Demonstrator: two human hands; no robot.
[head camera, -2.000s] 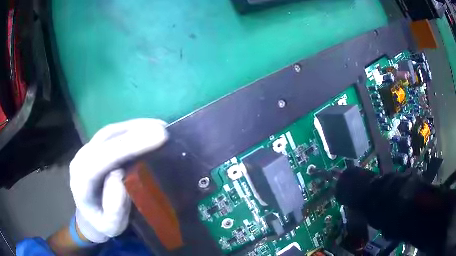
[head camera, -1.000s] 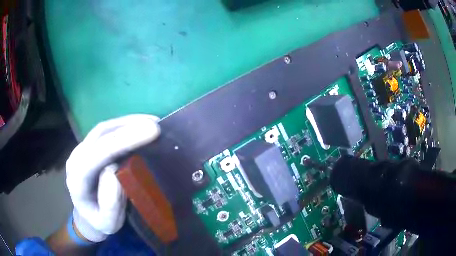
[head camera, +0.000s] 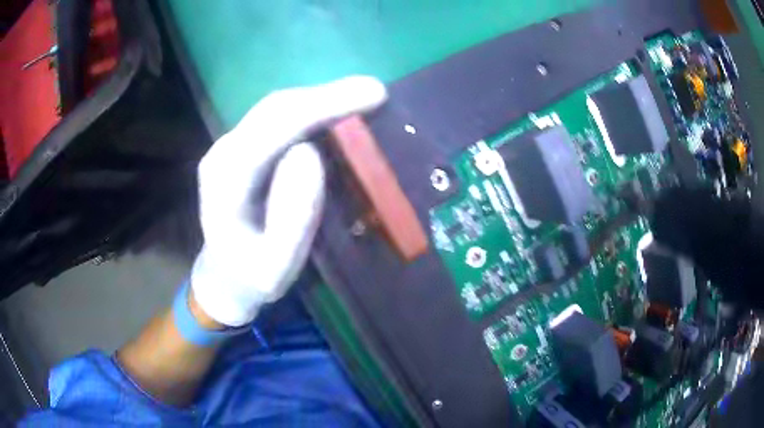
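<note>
The dark grey solder pallet holds a green circuit board with grey rectangular blocks standing on it. My left hand, in a white glove with a light-blue wrist strap, grips the pallet's corner beside the orange-brown corner block. Its index finger lies on the pallet's top edge, and its thumb is at the block's side. The black electric screwdriver comes in from the right edge, blurred, its bit end over the board. My right hand is out of the picture.
The green mat lies behind the pallet. A red sheet and a black curved edge are at the upper left. Another orange-brown block is at the pallet's far right corner. Blue clothing is below.
The view has shifted, so my left hand, the pallet and the board appear further right and higher. More of the pallet's near side shows. My left hand keeps its hold on the corner.
</note>
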